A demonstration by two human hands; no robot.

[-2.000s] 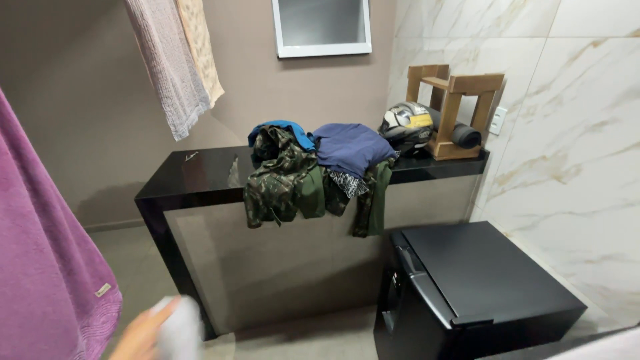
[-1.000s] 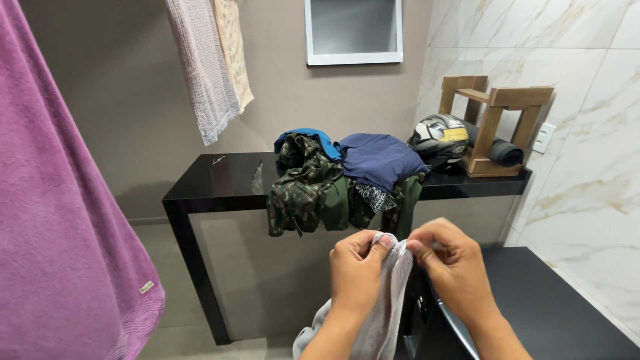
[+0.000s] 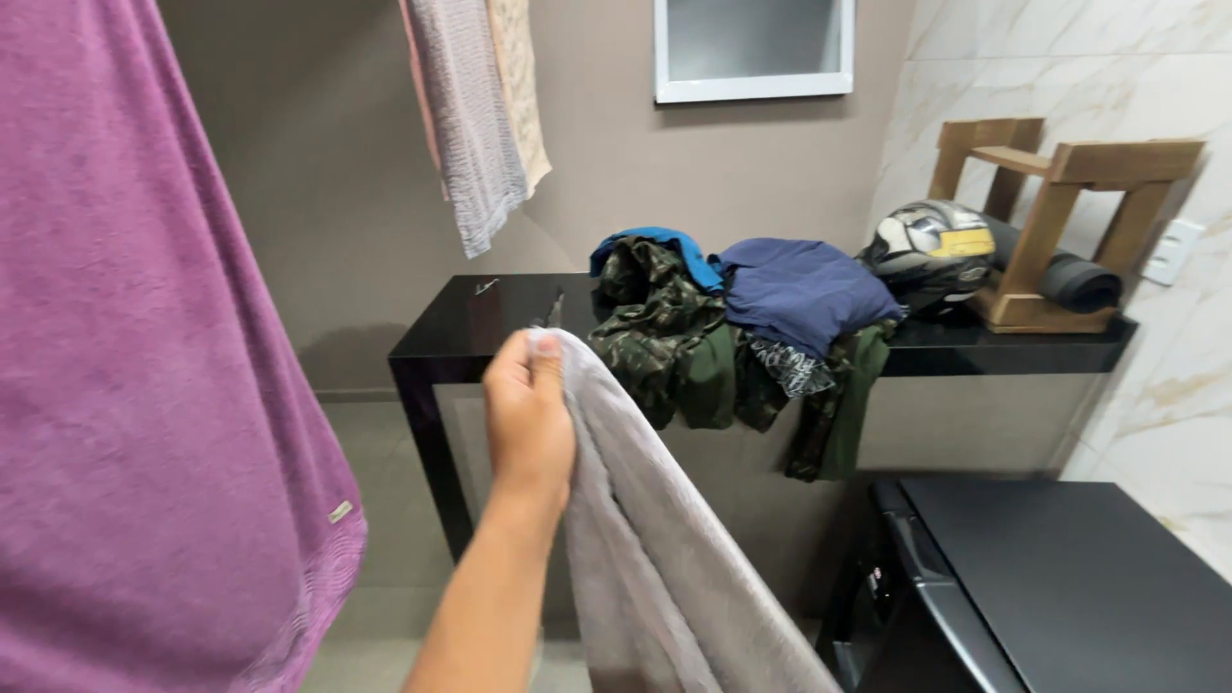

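Observation:
My left hand (image 3: 531,414) pinches the upper corner of a light grey plush cloth (image 3: 664,520) between thumb and fingers. From there the cloth hangs down and to the right, out of the bottom of the view. My right hand is out of view. Behind the cloth, camouflage clothing (image 3: 654,327), a dark blue garment (image 3: 804,294) and a bright blue piece (image 3: 674,245) lie heaped on a black counter (image 3: 443,313), partly draped over its front edge. A purple towel (image 3: 164,366) hangs at the left.
A motorcycle helmet (image 3: 932,245) sits beside a wooden stand (image 3: 1044,241) and a dark rolled mat (image 3: 1080,282) on the counter's right end. A black appliance (image 3: 1078,577) stands at lower right. Thin cloths (image 3: 476,115) hang at upper left, near a framed panel (image 3: 754,43).
One second ago both my hands held the grey cloth's edge together. Now my left hand holds it alone, further left, with the cloth stretched downward to the right. My right hand has left the view.

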